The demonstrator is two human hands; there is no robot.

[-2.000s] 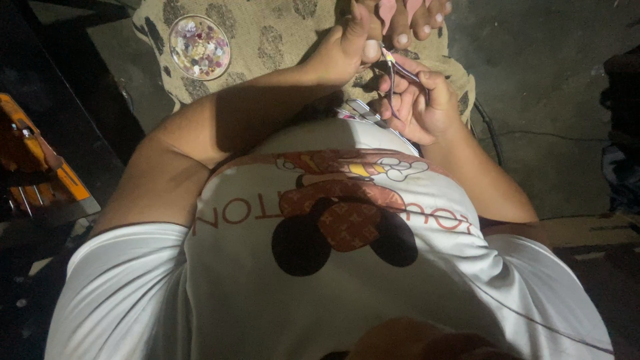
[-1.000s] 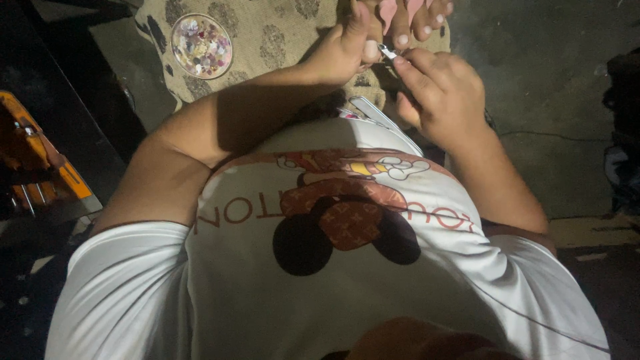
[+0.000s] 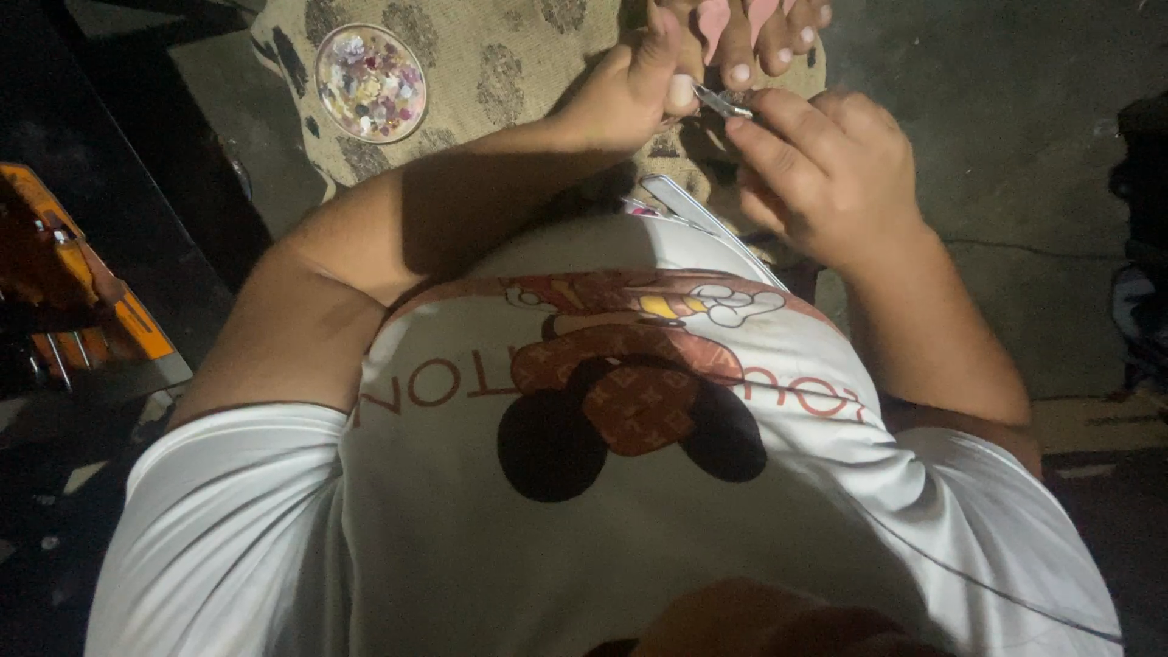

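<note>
My right hand (image 3: pixel 826 169) is closed around a metal cuticle nipper (image 3: pixel 724 102), whose tip lies at the edge of the big toenail (image 3: pixel 681 93) of a bare foot. With its thumb raised, my left hand (image 3: pixel 630 91) grips the foot beside the big toe. A pink foam toe separator (image 3: pixel 714 26) sits between the toes. The foot rests on a patterned cloth cushion (image 3: pixel 502 55). Part of the nipper's handles is hidden by my right fingers.
A round palette (image 3: pixel 371 84) with dried paint blotches lies on the cushion's left. Near my lap is a flat, pale-edged object (image 3: pixel 680 203), partly covered by the shirt. An orange-edged case (image 3: pixel 137 319) with tools stands at far left. A thin cable (image 3: pixel 1013 245) crosses the floor.
My right hand has turned from palm up, with the nipper handles showing, to back up over the nipper. My left hand stays at the big toe.
</note>
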